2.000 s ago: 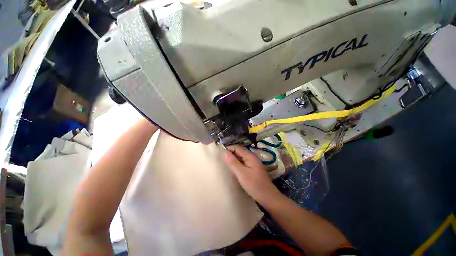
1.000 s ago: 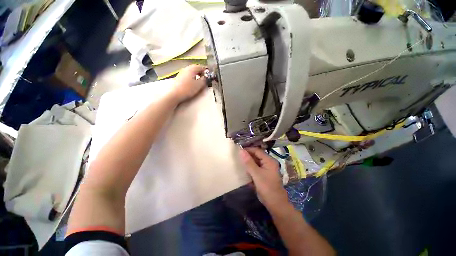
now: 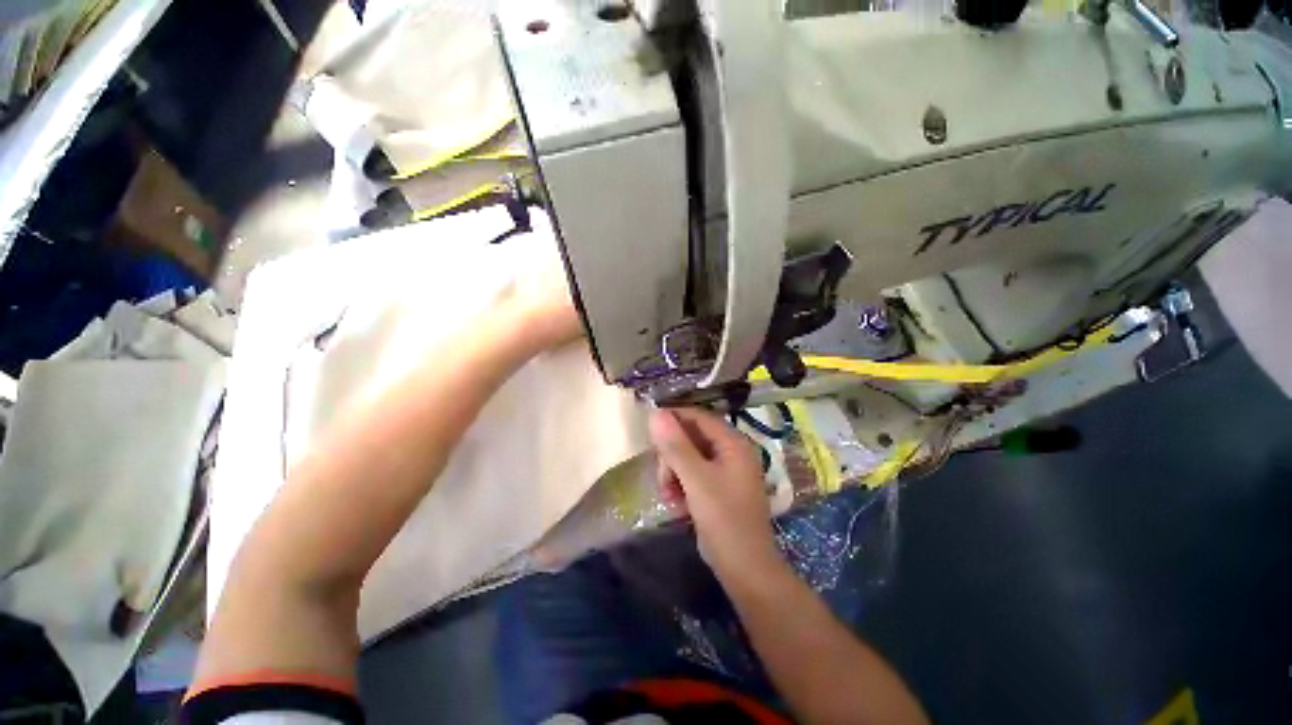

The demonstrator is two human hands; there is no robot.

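The beige panel (image 3: 496, 482) lies under the machine head, its front edge curving up to the needle area. The sewing machine (image 3: 907, 156), marked TYPICAL, stands over it. My left forearm (image 3: 383, 425) crosses the panel; my left hand is hidden behind the head. My right hand (image 3: 709, 467) is just in front of the needle area (image 3: 673, 375), thumb and fingers close together; whether they pinch the panel's edge or thread cannot be told. Yellow binding tape (image 3: 907, 370) runs along the machine bed to the needle area. Dark teal scissors loops (image 3: 765, 422) show partly beside my right hand.
Other beige panels (image 3: 99, 439) hang at the left. Yellow-edged panels (image 3: 425, 99) lie behind the work. A clear plastic bag (image 3: 836, 545) with threads hangs at the table edge, right of my right hand. A green-and-black object (image 3: 1041, 439) is at the right.
My left hand has left the metal part on the head's left side and gone behind the head. The panel's front corner has drawn back and curved. My right hand stays close to the needle area.
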